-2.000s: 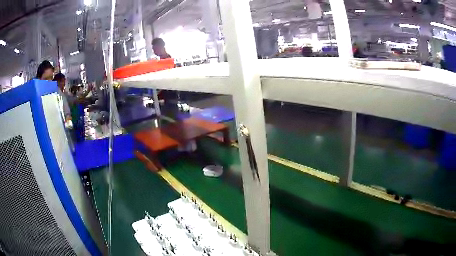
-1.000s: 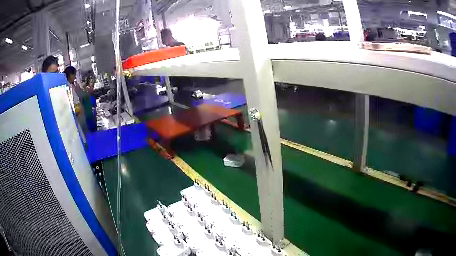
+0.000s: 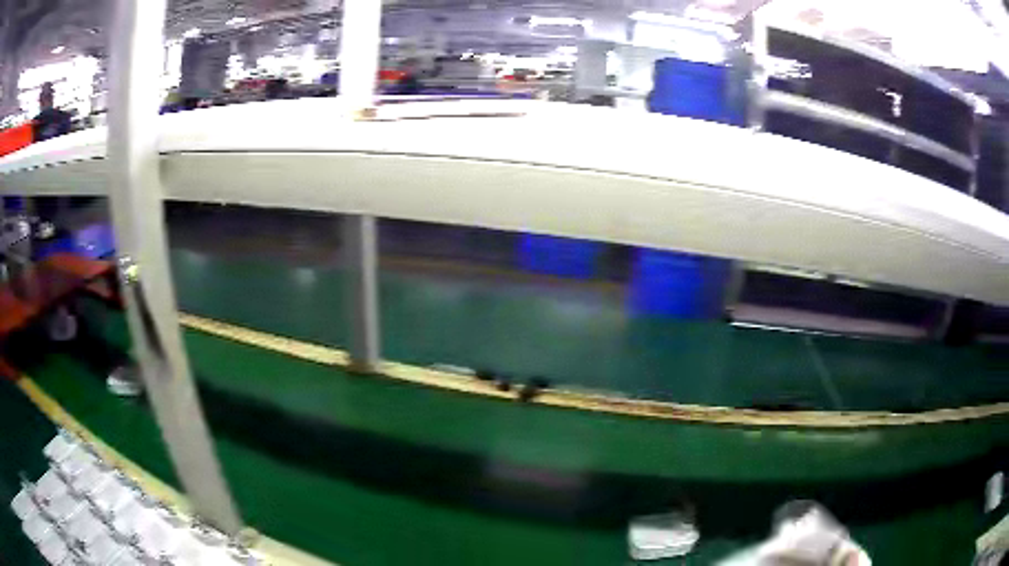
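Observation:
White outlet adapters stand in tight rows (image 3: 94,511) at the lower left, cut off by the bottom edge. A single white adapter (image 3: 664,535) lies on the green conveyor (image 3: 420,486) at the bottom, right of centre. A small white piece (image 3: 125,381) lies on the belt at the left, beside the post. A blurred, pale shape at the bottom right seems to be my right hand (image 3: 817,540), right of the single adapter and cut off by the edge. Whether it is gloved or holds something cannot be told. My left hand is not in view.
A long white shelf (image 3: 553,166) crosses above the belt on pale posts (image 3: 166,332). Red-brown low tables (image 3: 44,290) are at the left. Blue bins (image 3: 669,282) and a rack (image 3: 874,111) stand beyond. A person (image 3: 49,113) is far left. White pieces (image 3: 995,490) show at the right edge.
The view has swung right. The adapter rows, post and tables have shifted left, and the blue-and-white machine has left the picture. The single adapter and the blurred hand shape now show at the bottom right.

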